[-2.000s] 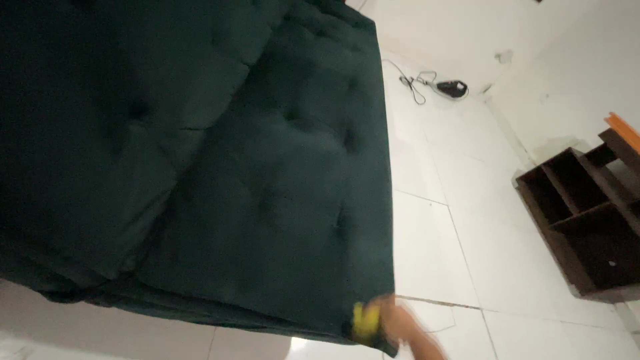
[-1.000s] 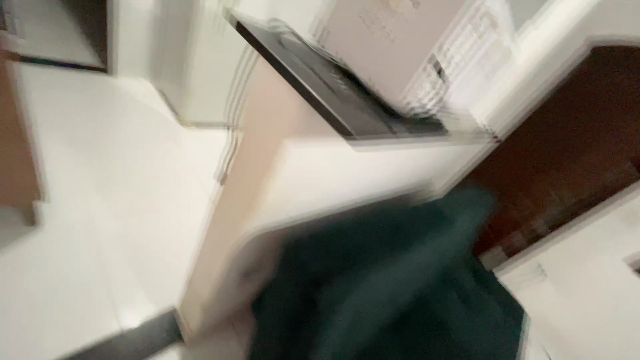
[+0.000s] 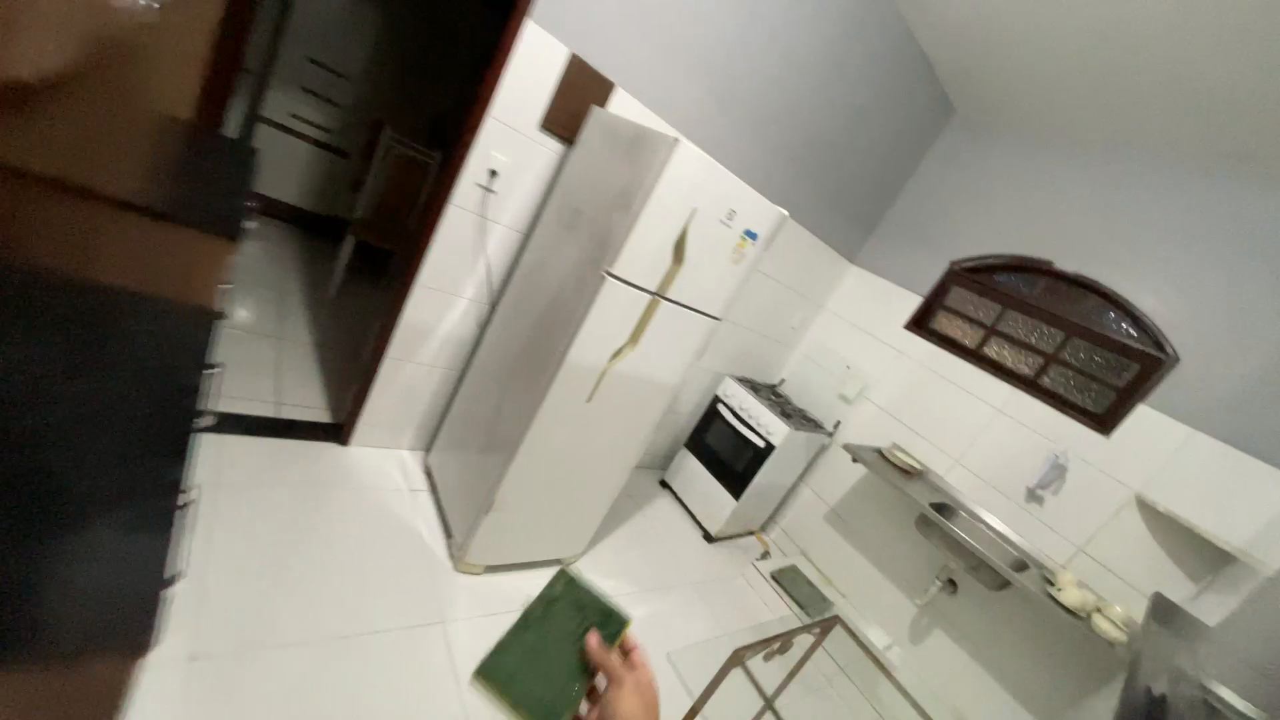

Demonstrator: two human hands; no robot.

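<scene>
My right hand is low in the head view, a little left of the middle. It grips a flat, rectangular green scouring sponge with a thin yellow edge. The thumb lies across the green face near its right side; the other fingers are mostly hidden behind it. Beyond the sponge are white floor tiles and the foot of a white refrigerator. My left hand is out of view.
A white stove stands right of the refrigerator, and a metal sink counter runs along the wall. A glass-topped table is at lower right. A doorway and dark furniture are at left.
The view has swung far, from dark green tufted upholstery to a kitchen. Two seconds ago a hand held something yellow at the upholstery's corner; now the sponge is held up over the floor.
</scene>
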